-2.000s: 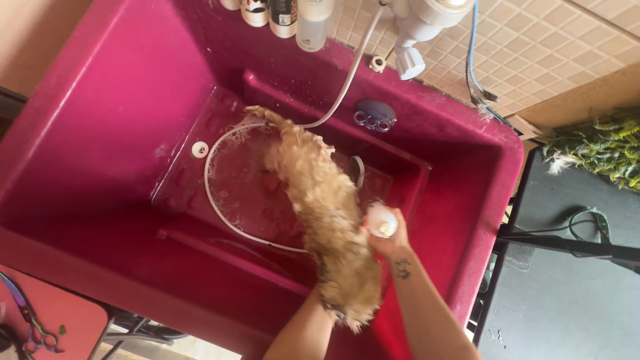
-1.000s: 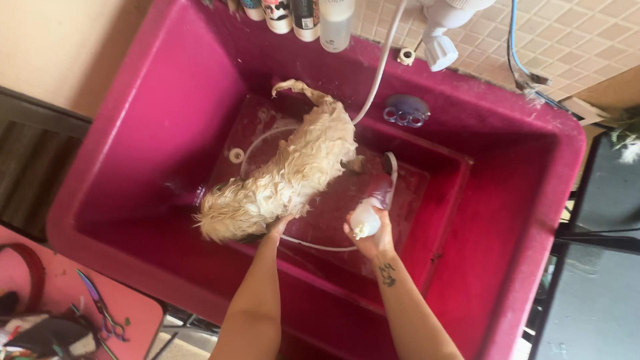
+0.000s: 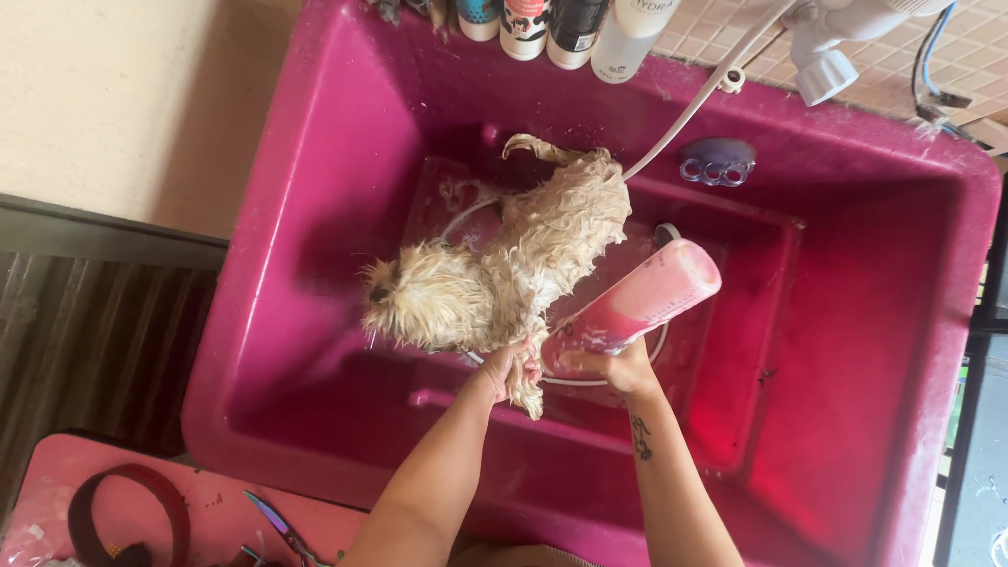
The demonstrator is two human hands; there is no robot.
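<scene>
A wet, cream-coloured small dog (image 3: 551, 228) stands in a magenta tub (image 3: 850, 315), its head toward the left. My left hand (image 3: 510, 368) is closed around one of its front legs near the tub's near side. In my right hand (image 3: 618, 366) is a translucent squeeze bottle (image 3: 638, 299) with pink liquid, tilted so that its base points up and right and its mouth end is down by the dog's leg. The mouth itself is hidden. White lather shows on the bottle and on the dog's shoulder.
A white hose (image 3: 701, 98) runs into the tub and loops around its floor, with a shower head (image 3: 667, 234) behind the bottle. Several bottles (image 3: 572, 31) line the back rim. A purple rubber brush (image 3: 718, 161) is on the back wall. Scissors (image 3: 279, 524) lie on a pink table (image 3: 213, 504).
The dog has turned, its head now toward the left rather than toward me. My left hand has gone onto its front leg. The bottle in my right hand has been tipped over, base up.
</scene>
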